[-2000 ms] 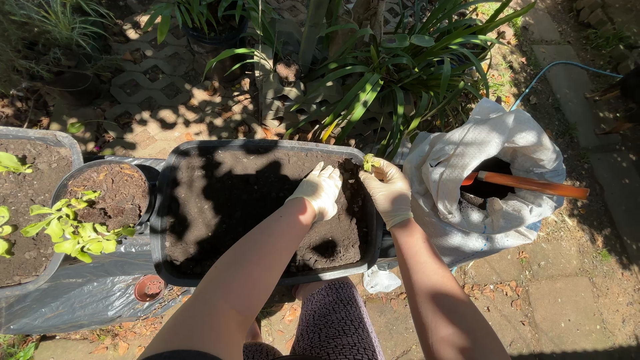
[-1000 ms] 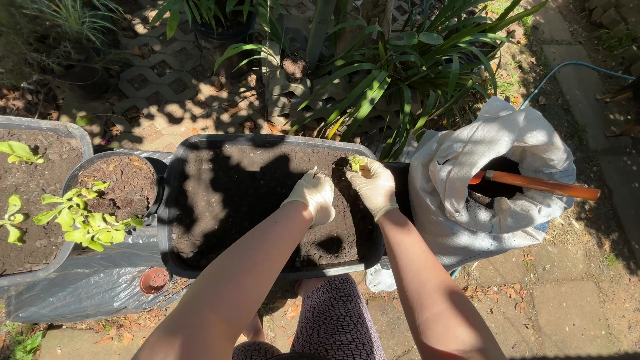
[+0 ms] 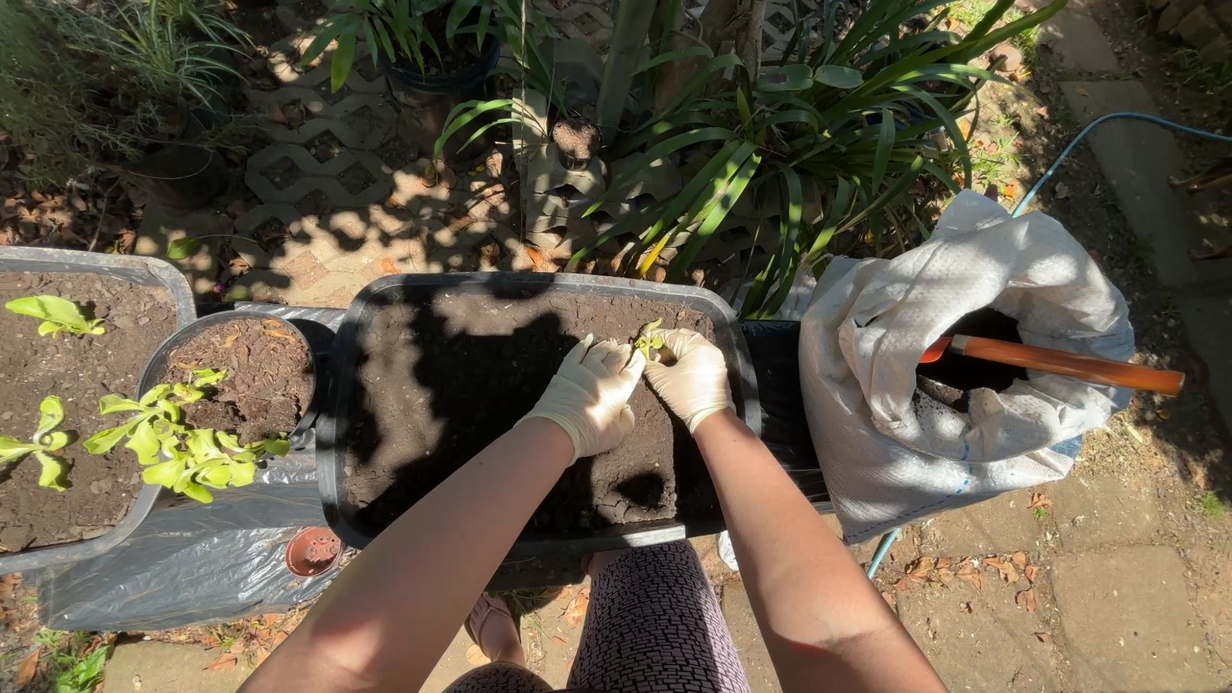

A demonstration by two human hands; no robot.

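A black plastic planter tub (image 3: 332, 452) full of dark soil (image 3: 452, 385) lies before me, partly in shade. My right hand (image 3: 691, 375), in a pale glove, holds a small green seedling (image 3: 650, 339) between thumb and fingers near the tub's upper right corner. My left hand (image 3: 592, 395), gloved too, is close beside it, fingers bent, at the soil surface and nearly touching the seedling; whether it grips anything is hidden. Below the hands a small dark hole (image 3: 642, 489) shows in the soil.
At left stand a round pot (image 3: 313, 385) with leafy seedlings (image 3: 183, 443) and a second planter tub (image 3: 178, 289). A small brown pot (image 3: 314, 551) sits on black plastic sheeting (image 3: 183, 568). At right, a white woven sack (image 3: 866, 452) holds an orange-handled garden tool (image 3: 1078, 364). Strap-leaved plants (image 3: 751, 183) grow behind.
My left hand has moved from the soil's upper part to lie close beside my right hand. The seedling stays in my right hand, near the tub's right end.
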